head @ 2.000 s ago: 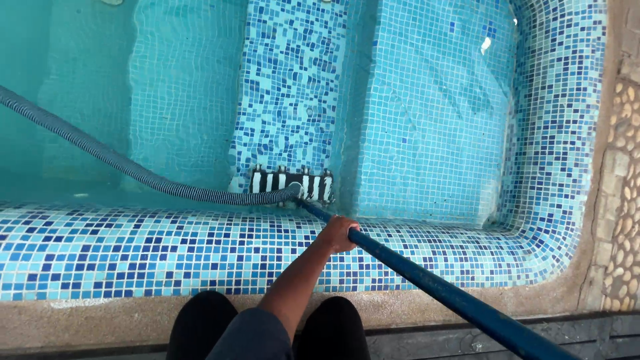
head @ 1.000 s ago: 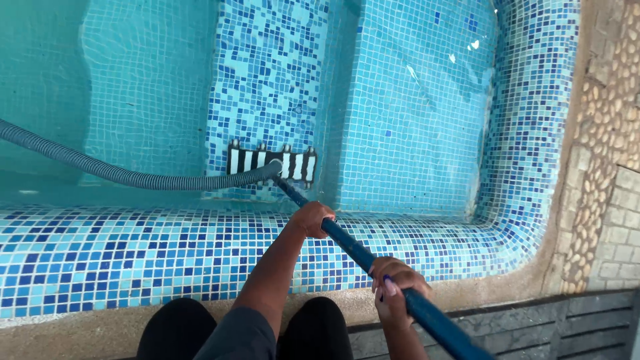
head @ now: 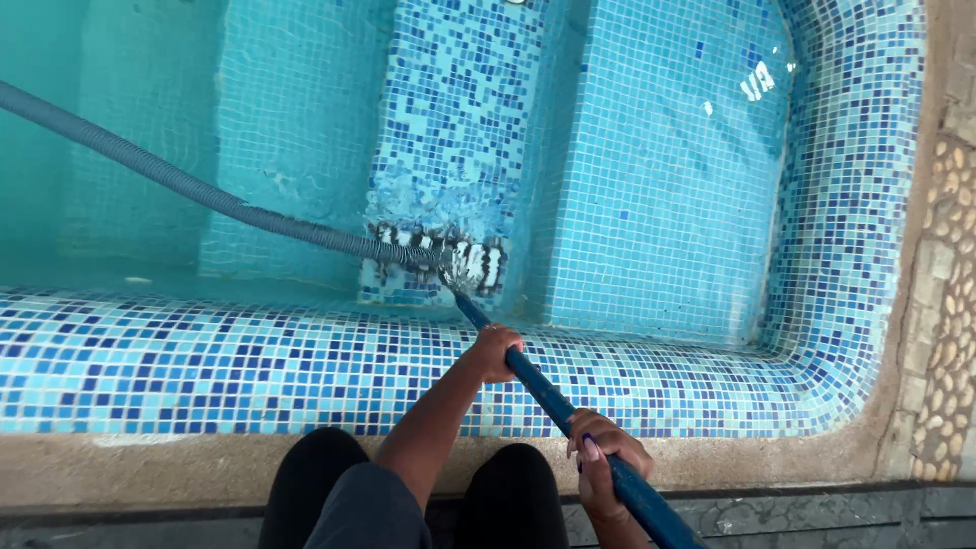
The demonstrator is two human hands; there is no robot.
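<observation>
My left hand is closed around a blue pole, just above the tiled pool edge. Farther up the same pole, at the lower right, my right hand grips it too. The pole slants down to a pool vacuum head with black and white parts, under rippling water on a mosaic-tiled step. A grey ribbed hose joins the vacuum head and runs off to the left. Ripples blur the joint of pole and head.
A rounded rim of blue and white mosaic tiles borders the pool and curves up at the right. My knees are over the brown ledge. Grey decking lies at the bottom, pebbled paving at the right. A lighter tiled step adjoins the mosaic one.
Two seconds ago only my left hand was seen on the pole; my right hand has since come onto it. The vacuum head has moved up the step, away from the rim, then back; the water over it now ripples.
</observation>
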